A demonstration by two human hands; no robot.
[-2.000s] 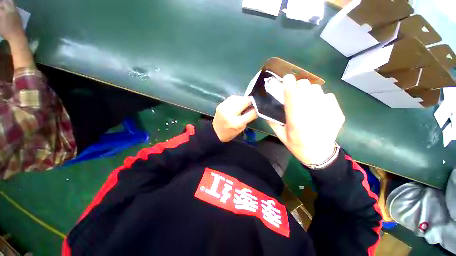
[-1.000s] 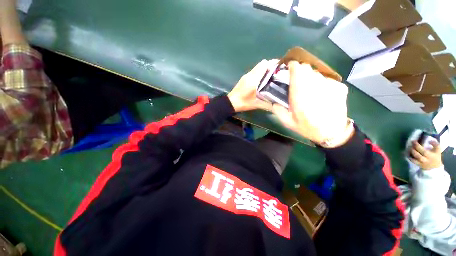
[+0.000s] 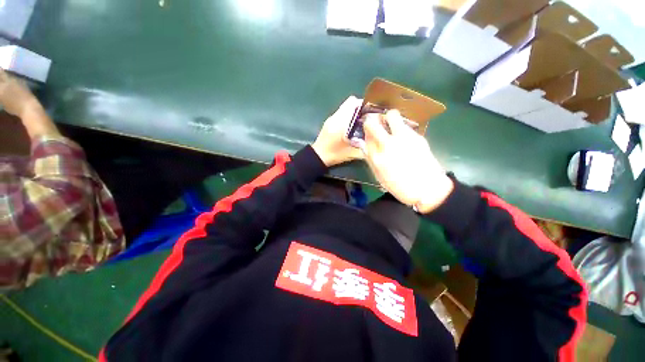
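A small open carton (image 3: 398,101) with its brown inner flap standing up is over the near edge of the green bench. My left hand (image 3: 338,136) holds the carton by its left side. My right hand (image 3: 403,161) has its fingers at the carton's opening, over a dark item (image 3: 358,125) inside. The right hand hides most of the dark item and the carton's lower part, so whether the right fingers grip anything cannot be told.
Open cartons (image 3: 510,86) stand at the back right. Two white leaflet stacks (image 3: 351,17) lie at the far side. A round dark-and-white item (image 3: 596,170) lies at the right. A neighbour's hand (image 3: 14,95) is by a closed white carton (image 3: 27,63) at left.
The carton sits slightly lower and left, its flap more upright. My right fingers have moved into its opening. The neighbour's hand at right has gone; the round item now lies on the bench.
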